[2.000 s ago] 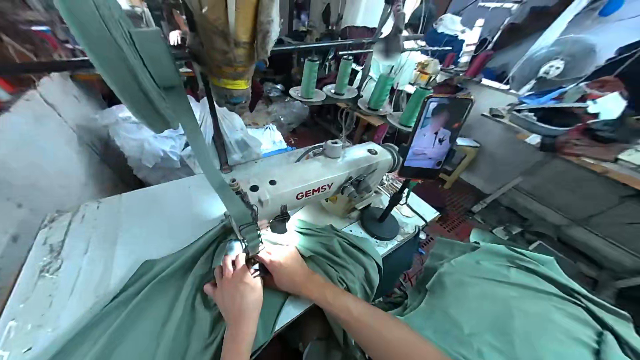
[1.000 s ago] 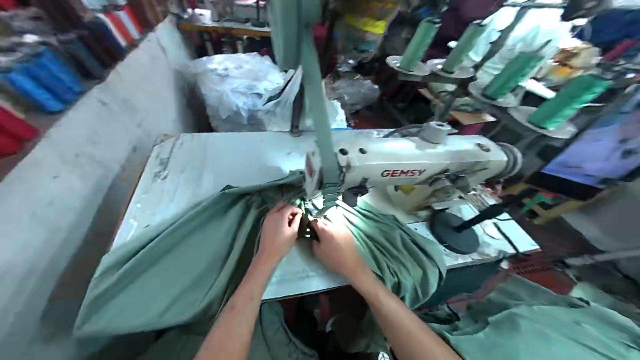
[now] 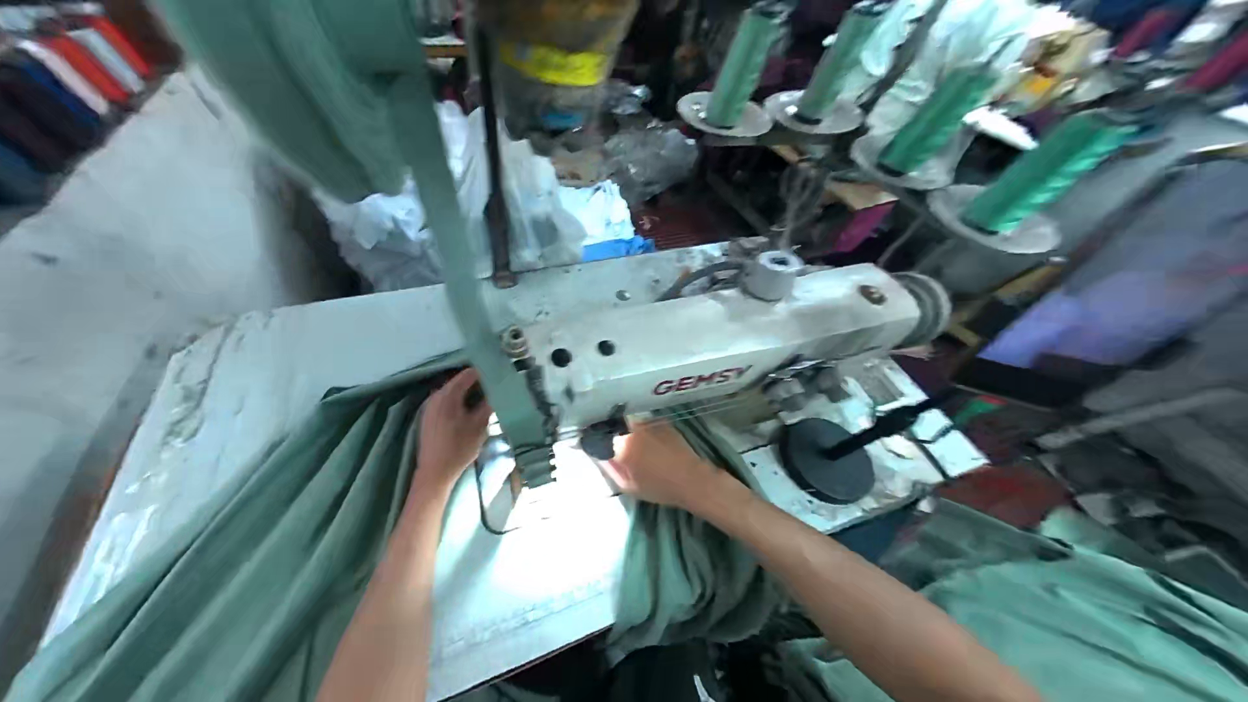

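A white Gemsy sewing machine (image 3: 682, 341) stands on a worn white table. Green fabric (image 3: 263, 546) lies bunched on both sides of its needle area. My left hand (image 3: 453, 429) is at the fabric left of the needle area, its fingertips partly hidden behind the cloth. My right hand (image 3: 658, 463) reaches under the machine arm at the right-hand fabric, fingers blurred and partly hidden. A green fabric strip (image 3: 458, 253) hangs from a roll (image 3: 292, 88) down to the folder attachment (image 3: 534, 466) between my hands. Bright light falls on the table there.
Green thread cones (image 3: 1048, 171) stand on a rack behind the machine. A phone (image 3: 1102, 302) on a black round-based stand (image 3: 827, 460) is at the right. A white wall (image 3: 146, 205) borders the table's left. Plastic bags (image 3: 390, 234) lie behind; more green fabric (image 3: 1102, 604) is at lower right.
My hands, close together at the needle area one second ago, are now apart, left and right of it. A bright patch of bare table shows between them. The view has come nearer.
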